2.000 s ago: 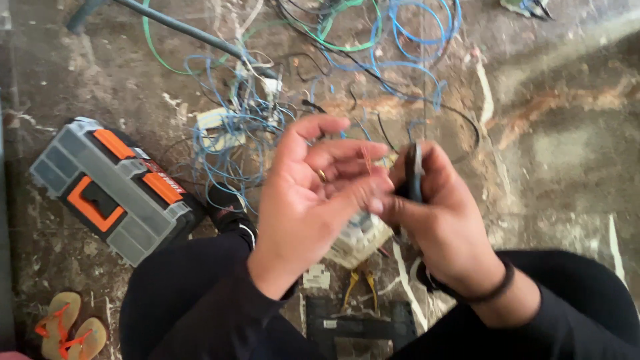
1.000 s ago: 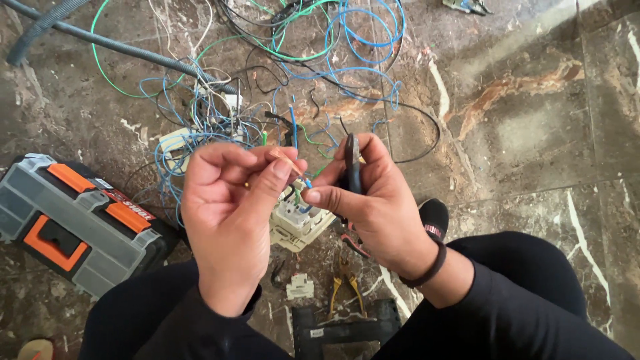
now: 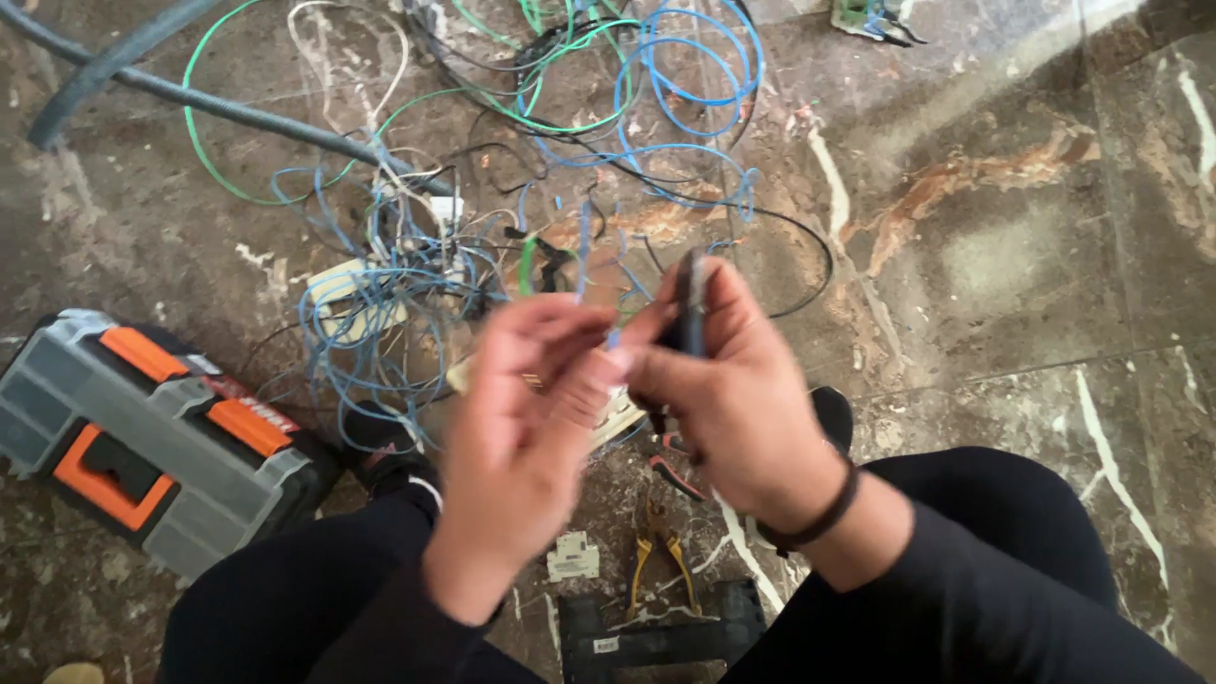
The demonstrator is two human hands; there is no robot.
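My left hand (image 3: 532,427) pinches a short piece of blue-insulated wire (image 3: 614,337) between thumb and fingertips; motion blurs it. Against it, my right hand (image 3: 741,389) has its thumb and forefinger at the same wire, while its other fingers hold a dark-handled hand tool (image 3: 693,304) upright in the palm. Which kind of tool cannot be told. Behind and below both hands, a white electrical fitting (image 3: 617,418) is mostly hidden. Past the fingertips, blue and green wire ends rise from that area.
Tangled blue wires (image 3: 380,313) lie ahead on the marble floor, near grey corrugated conduit (image 3: 256,119). A toolbox with orange latches (image 3: 171,427) stands at left. Yellow-handled pliers (image 3: 655,560), red-handled pliers (image 3: 676,477), a white circuit breaker (image 3: 573,557) and a black plastic frame (image 3: 665,632) are near my feet.
My fingers have shifted on the wire, and an orange-coloured strand seen between them one second ago no longer shows. The dark tool has stayed in my right hand.
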